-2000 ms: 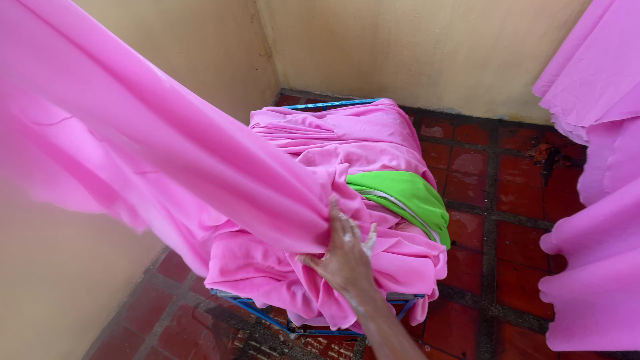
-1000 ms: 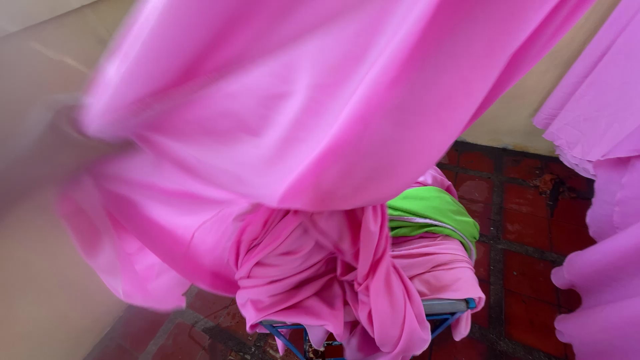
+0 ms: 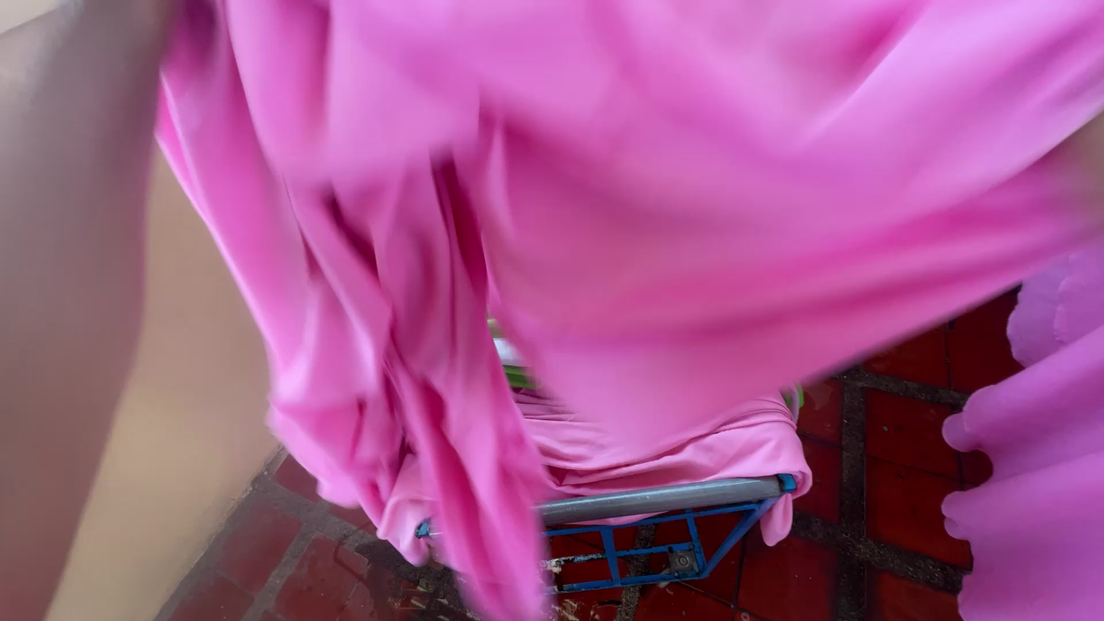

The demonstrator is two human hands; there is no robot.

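A large sheet of pink fabric (image 3: 655, 224) fills the upper and middle part of the head view, blurred by motion, with its folds hanging down at the left. A blurred forearm runs down the left edge; its hand is out of frame or hidden at the top. At the right edge a small blurred patch of skin touches the fabric, too little to tell the hand's pose. Below, more pink fabric (image 3: 673, 448) lies over a blue metal frame with a grey bar (image 3: 664, 498). Bits of green cloth (image 3: 517, 376) show behind the hanging folds.
Another length of pink fabric (image 3: 1035, 483) with a wavy edge hangs at the right. Red floor tiles (image 3: 906, 440) with dark joints surround the frame; some look wet. A beige wall (image 3: 190, 345) stands at the left.
The pink fabric has been raised from the pile and spread across the view, covering most of the green cloth. The hand that lay on the pile two seconds ago is no longer there.
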